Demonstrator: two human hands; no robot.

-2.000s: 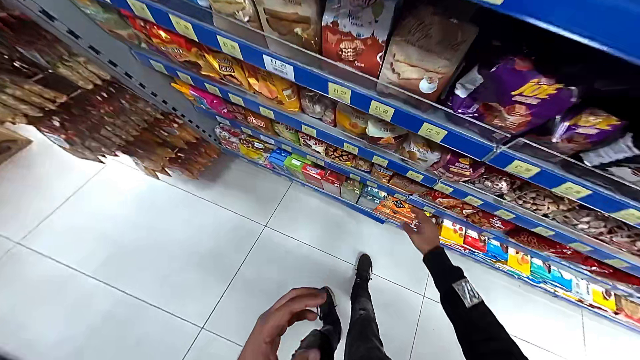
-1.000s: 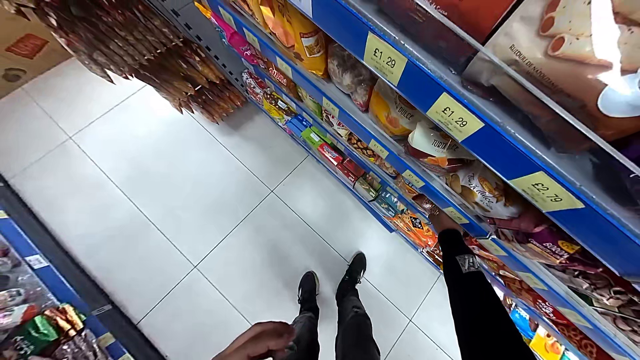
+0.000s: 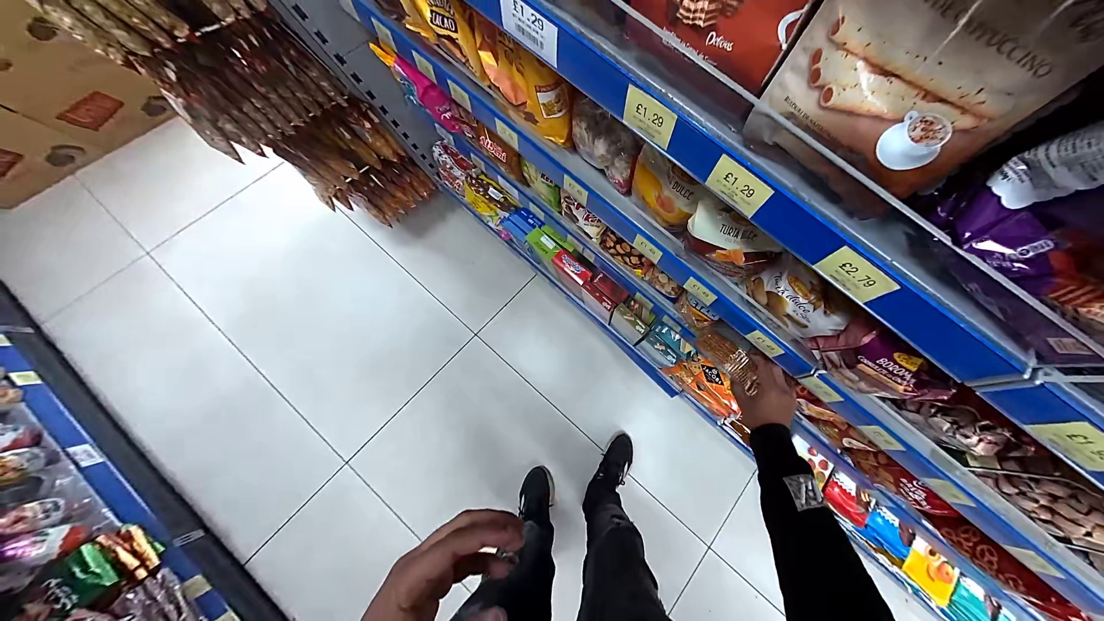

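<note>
My right hand [image 3: 768, 395] reaches into a lower shelf of snacks, its fingers on a clear packet of brown biscuits [image 3: 729, 355]; how firmly they grip cannot be told. Just below the packet lies an orange cracker packet [image 3: 703, 385], beside a teal packet [image 3: 666, 342]. Above the hand is a shelf edge with price labels, and over it a white and brown snack bag [image 3: 795, 297]. My left hand [image 3: 461, 552] hangs over the floor near my shoes, fingers curled with a gap to the thumb; whether it holds something small is unclear.
Blue shelf edges [image 3: 914, 319] run diagonally along the right. Hanging packets [image 3: 285, 103] and a cardboard box [image 3: 69, 95] are at upper left. Another shelf unit [image 3: 129, 509] of packaged snacks stands at lower left. White floor tiles [image 3: 345, 345] lie between, with my shoes [image 3: 536, 493] on them.
My right hand was at the orange packets two seconds ago and is now at the brown biscuit packet beside them. My left hand shows more fully than one second ago. The view has shifted.
</note>
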